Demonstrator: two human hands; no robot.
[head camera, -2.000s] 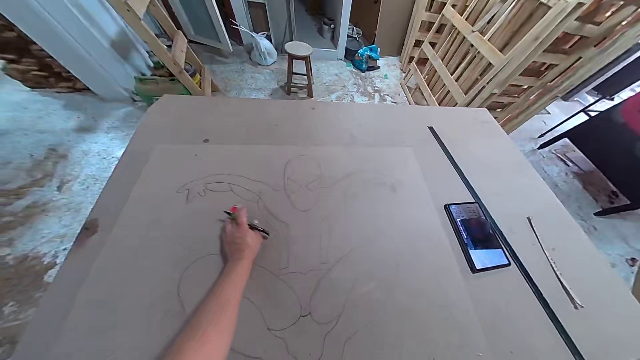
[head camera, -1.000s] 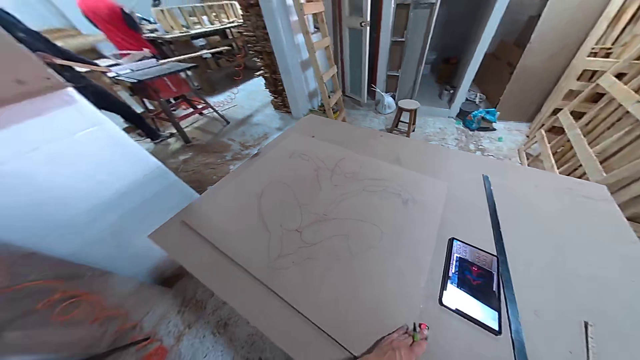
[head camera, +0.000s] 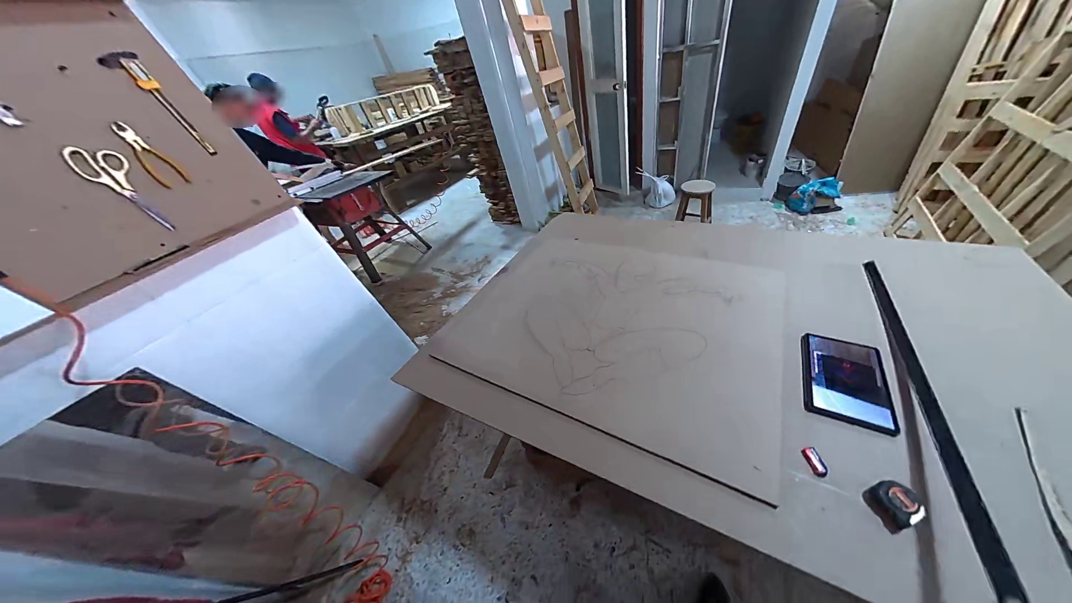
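Note:
Neither my left hand nor my right hand is in view. A flat board with faint pencil-like line drawings (head camera: 636, 402) lies on a larger table panel (head camera: 837, 536). To its right rests a tablet (head camera: 849, 383) with a lit screen. Below the tablet are a small red object (head camera: 813, 462) and a tape measure (head camera: 896, 505). A long dark straight strip (head camera: 930, 410) runs down the table's right part, and a thin pale strip (head camera: 1043, 481) lies near the right edge.
Scissors (head camera: 117, 180), pliers (head camera: 149, 155) and a screwdriver-like tool (head camera: 167, 100) hang on a brown panel at left. An orange coiled hose (head camera: 272, 486) dangles below. Two people stand at a far workbench. A stool (head camera: 696, 199), a wooden ladder (head camera: 563, 109) and wooden frames (head camera: 997, 159) are beyond.
The hand on the drawing two seconds ago, and by the board's near edge one second ago, has left the view. The view has swung left, bringing the hanging tools in.

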